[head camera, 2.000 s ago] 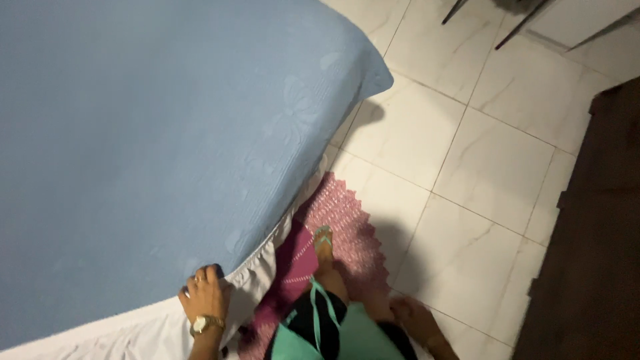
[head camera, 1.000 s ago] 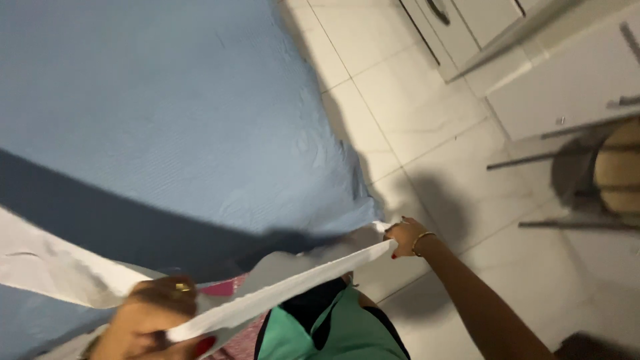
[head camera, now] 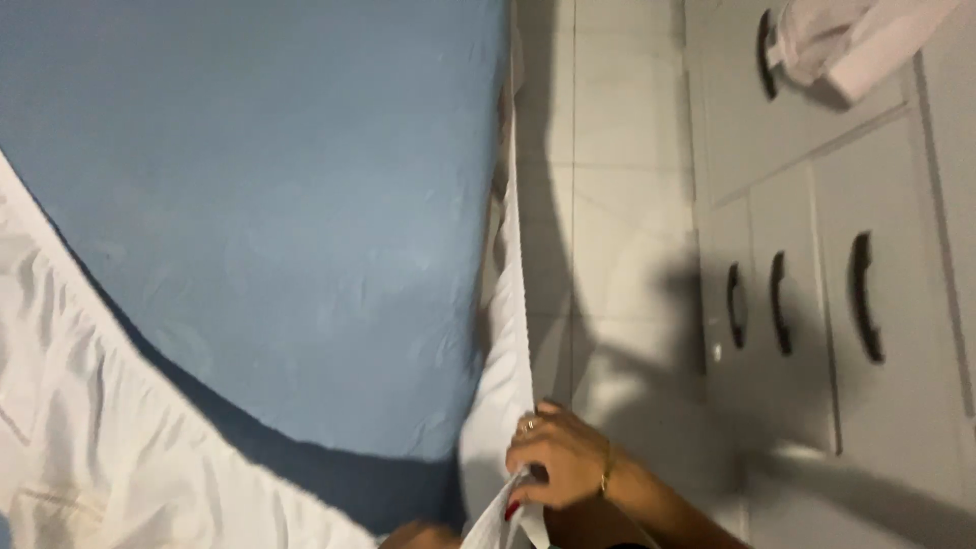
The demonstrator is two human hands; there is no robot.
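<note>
A mattress in a blue cover fills the upper left of the view. White gathered fabric with an elastic edge lies across its lower left and runs up along its right side. My right hand, with a ring and a bracelet, grips the edge of this white fabric at the mattress's lower right corner. At the bottom edge my left hand is mostly cut off and blurred, close to the same fabric; its fingers are hidden.
Pale floor tiles run between the bed and a light cabinet with dark curved handles. Pinkish-white cloth hangs by the upper handle. Shadows fall on the floor and cabinet.
Two seconds ago my left hand was at the mattress edge over a pink rug. The white fabric now spreads along the mattress's lower left and right side. The view has turned towards the cabinet.
</note>
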